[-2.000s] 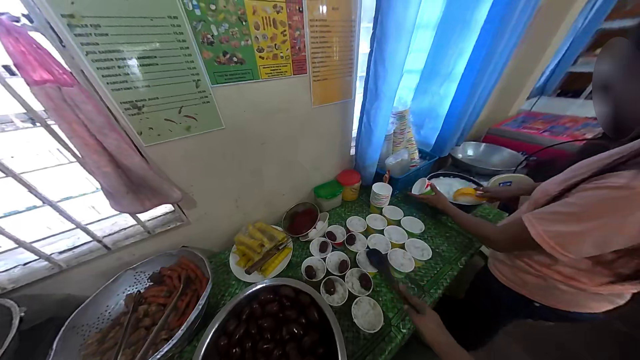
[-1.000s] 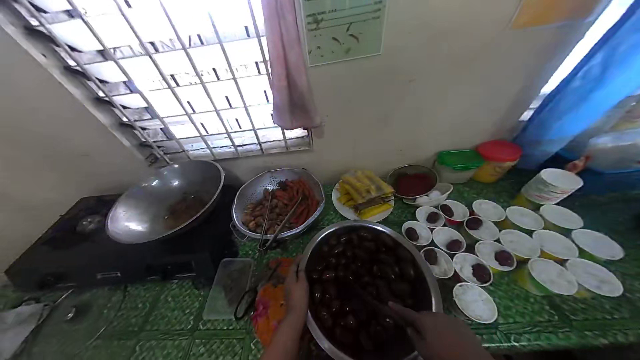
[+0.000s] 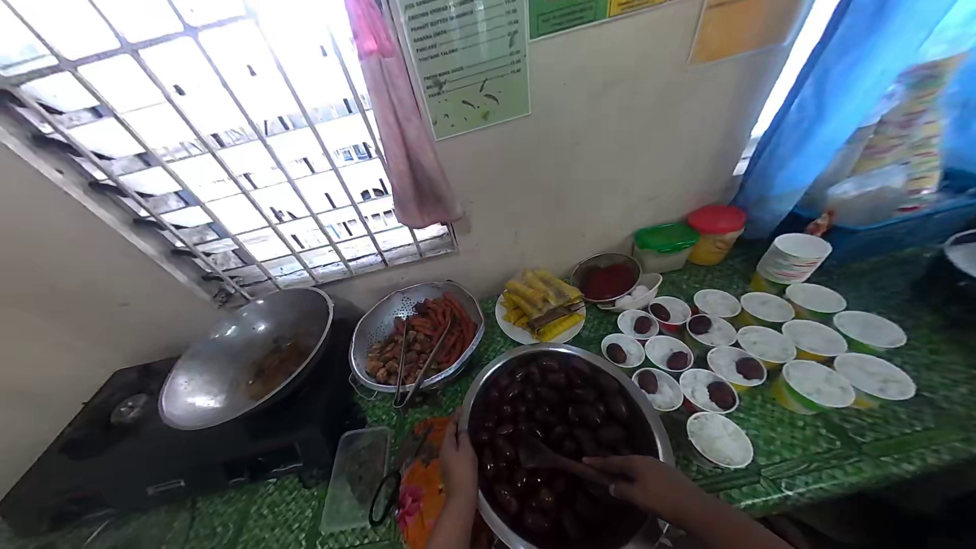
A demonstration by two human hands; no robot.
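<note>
A large metal bowl [image 3: 657, 427] of glossy dark-red, egg-shaped pieces in dark liquid stands at the lower middle. My left hand [image 3: 459, 467] grips its left rim. In my right hand [image 3: 648, 482] is the handle of a dark spoon [image 3: 540, 457], whose head rests among the pieces. Right of the bowl are several paper cups of rice; some carry a dark-red piece on top, while the nearest cup [image 3: 720, 440] shows only rice. Behind the bowl, wrapped yellow food [image 3: 540, 297] is piled on a white plate [image 3: 512, 329].
A colander [image 3: 367, 335] holds browned food and tongs [image 3: 412, 366]. Left of it a wok [image 3: 221, 374] sits on a black gas stove [image 3: 91, 457]. Scissors [image 3: 385, 496] lie beside a plastic container [image 3: 352, 480]. Green-lidded [image 3: 666, 238] and red-lidded tubs [image 3: 717, 221] stand by the wall, near stacked cups [image 3: 794, 258].
The view has swung left from the person in the pink shirt. The right hand, with the spoon held over the cups two seconds ago, is now over the bowl with the spoon in it.
</note>
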